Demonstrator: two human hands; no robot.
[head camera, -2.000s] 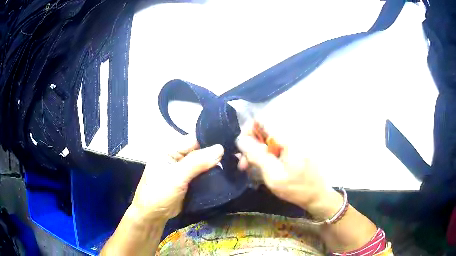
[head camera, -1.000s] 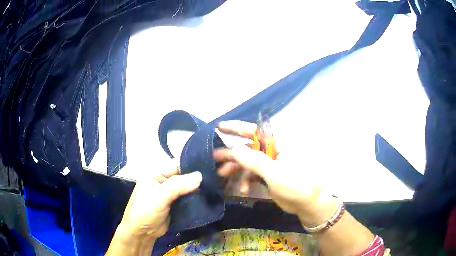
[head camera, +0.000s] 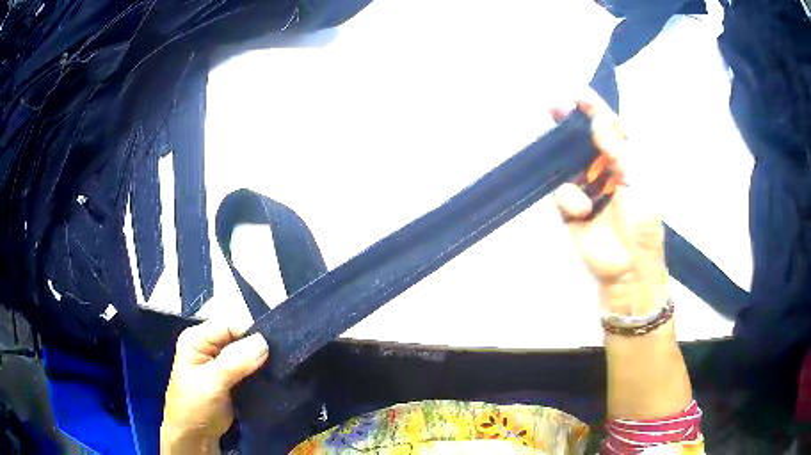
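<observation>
A long dark denim waistband (head camera: 427, 235) is stretched diagonally between my hands over the white table (head camera: 427, 115). My left hand (head camera: 213, 369) pinches it near the table's front edge, thumb on top. My right hand (head camera: 609, 204) grips it at the upper right and also has the orange-handled thread snips (head camera: 602, 174) in the palm; their blades are hidden. A loop of dark strip (head camera: 244, 209) stands on the table just above my left hand. More of the strip runs from my right hand towards the top right.
A large waistband pile (head camera: 80, 169) covers the left side, with strips hanging at its edge. A dark heap (head camera: 782, 169) lies at the far right, with a short strip (head camera: 707, 271) beside it. A blue crate (head camera: 89, 391) is below left.
My right hand has moved up and right, pulling the strip out straight. My left hand has moved down and left. The bunched fold between the hands has opened out.
</observation>
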